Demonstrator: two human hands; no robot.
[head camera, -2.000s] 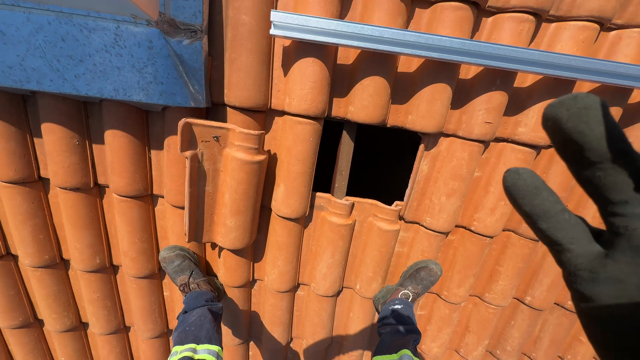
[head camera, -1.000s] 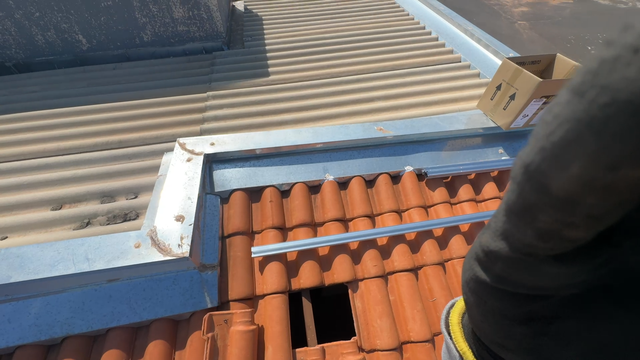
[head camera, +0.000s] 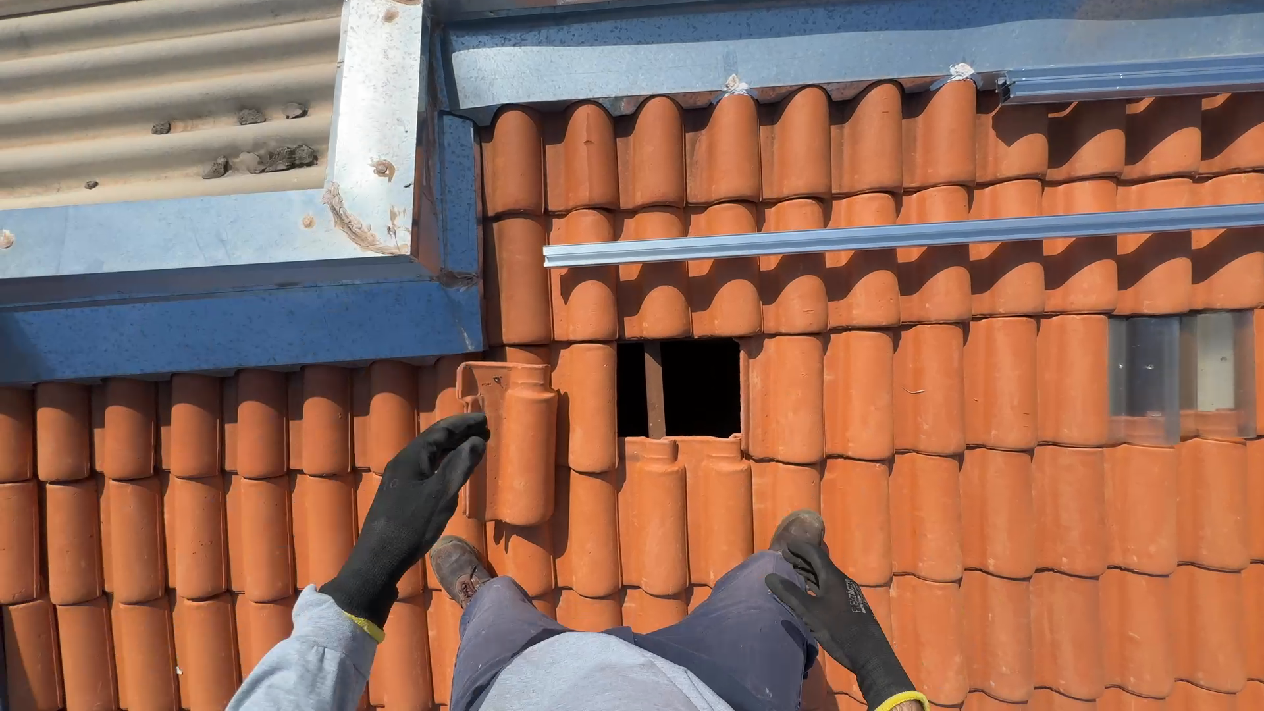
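Observation:
My left hand (head camera: 420, 499), in a black work glove, is raised just left of a loose clay roof tile (head camera: 526, 444); it holds nothing, and whether it touches the tile I cannot tell. The loose tile lies on top of the laid tiles. To its right, a rectangular opening (head camera: 699, 387) in the tiled roof shows a dark inside and a narrow upright batten or bar (head camera: 655, 390). My right hand (head camera: 832, 607), also in a black glove, hangs by my right knee, fingers apart and with nothing in it.
A metal rail (head camera: 889, 235) lies across the tiles above the opening, and another rail (head camera: 1136, 79) is at the upper right. Metal flashing (head camera: 237, 321) borders a corrugated roof (head camera: 168, 89) at the upper left. Translucent tiles (head camera: 1144, 380) sit at the right. My boots stand below the opening.
The view has swung back down to the tiles. My left hand has come into view by the loose tile, and my right hand is low by my knee.

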